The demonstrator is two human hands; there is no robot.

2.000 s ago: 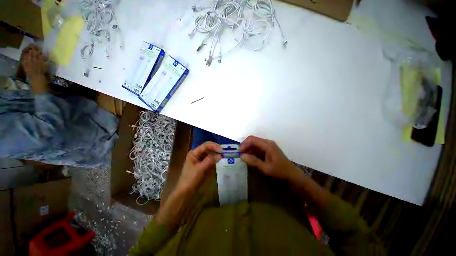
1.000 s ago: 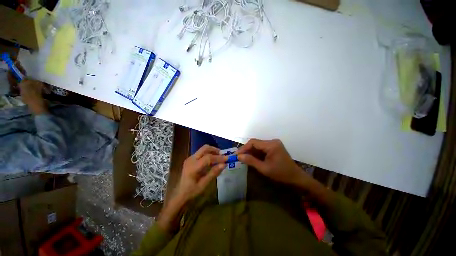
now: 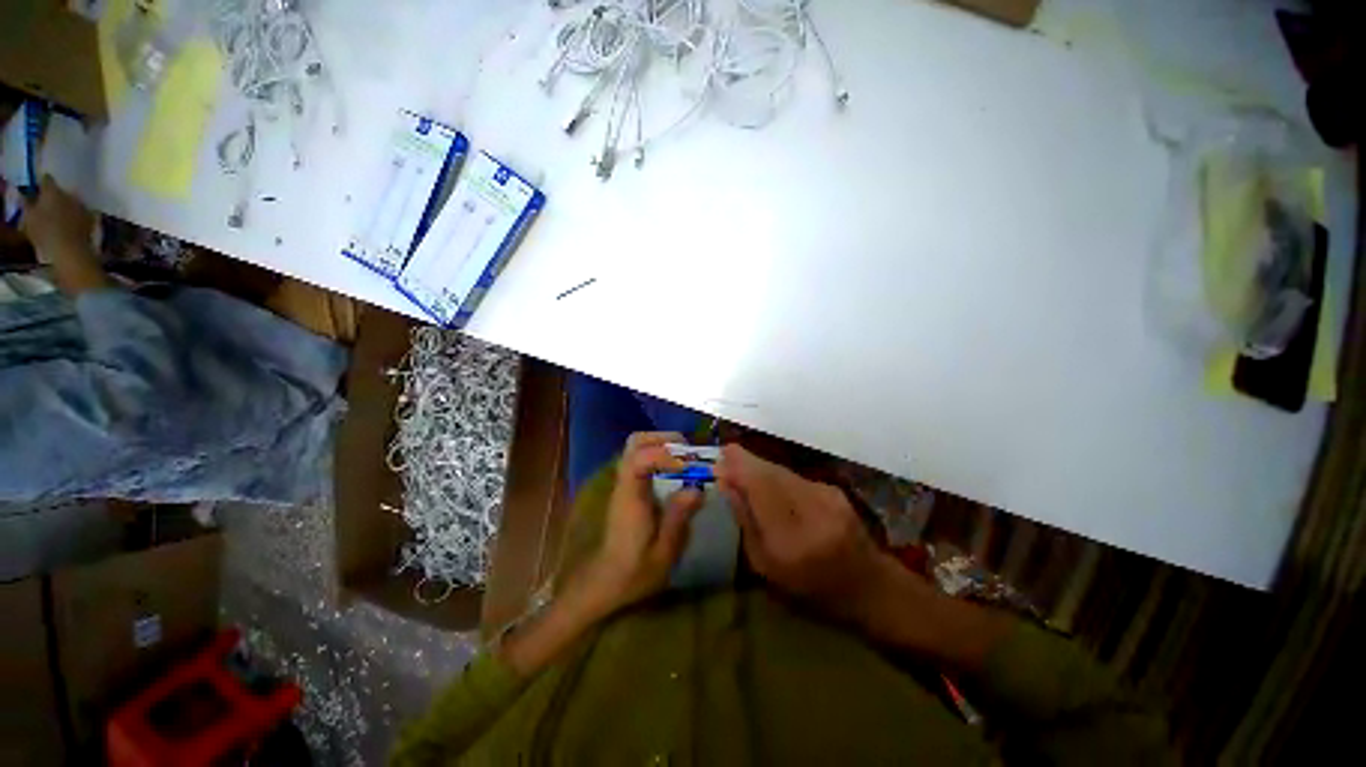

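Observation:
A slim white retail box [image 3: 704, 547] with a blue end flap is held upright over my lap, just off the table's front edge. My left hand [image 3: 637, 517] grips its upper end from the left, with thumb and fingers at the blue flap. My right hand [image 3: 794, 525] grips the same end from the right. The box's lower part is dim, and the hands partly cover its sides. Two white-and-blue retail boxes [image 3: 474, 240] lie side by side on the table, slightly overlapping or touching.
White table [image 3: 929, 300]. Loose white cables [image 3: 674, 53] lie at its back, more [image 3: 270, 68] at the left. A carton of coiled cables [image 3: 450, 465] stands below the edge. A person's arm [image 3: 165, 375] is at left, holding a blue-and-white box. A phone [image 3: 1285, 337] and clear bag are at right.
My fingers have closed further around the box's top end, and the blue flap now shows between them. The person at left has lifted a blue-and-white box, now held farther left.

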